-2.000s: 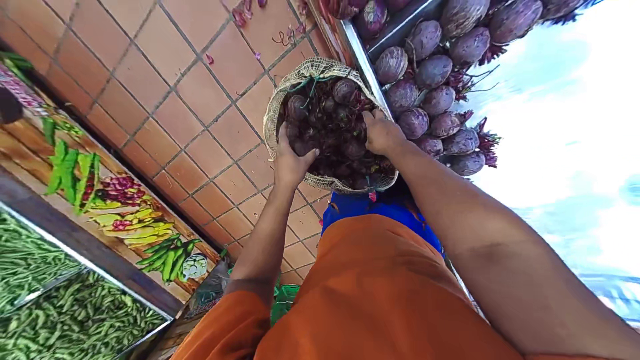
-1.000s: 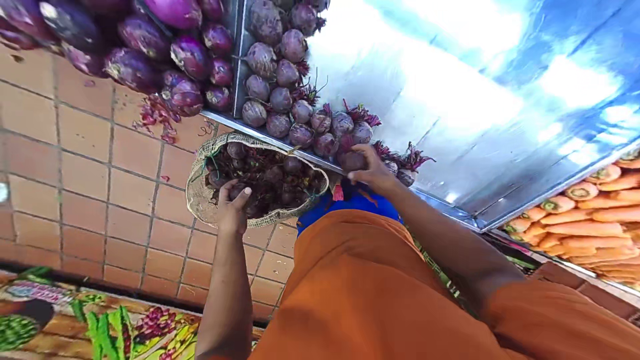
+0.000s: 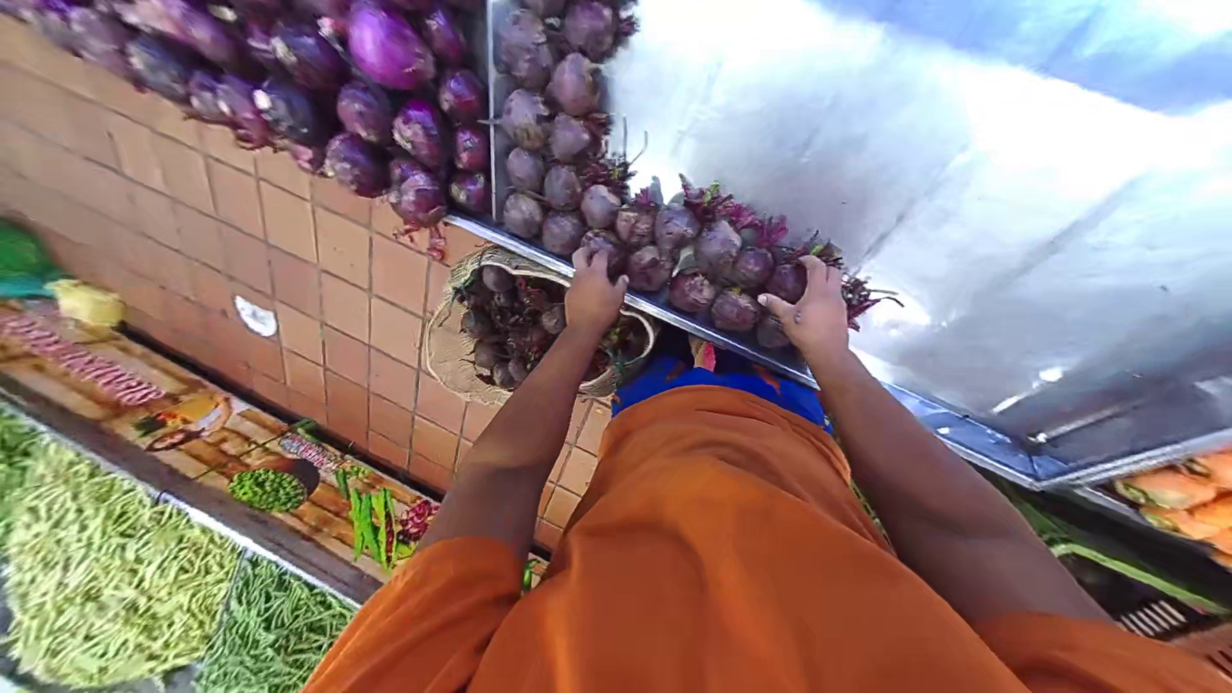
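Note:
Beets sit in rows along the front edge of a metal display bin. My left hand reaches over the bin's rim, its fingertips touching a beet at the near edge. At the right end of the row, my right hand lies against the beets, thumb and fingers apart; whether it grips one is hard to tell. Below the rim, on the left, stands a woven sack with its mouth wide and several beets inside. My left forearm hides part of the sack.
Red onions fill the compartment at the upper left, beyond a metal divider. Carrots lie at the far right. Tiled floor runs between this stand and another, which holds green beans.
My left hand has moved from the sack to the beets at the bin's edge. My right hand, on the sack's rim two seconds ago, is now at the beet row. The view has turned.

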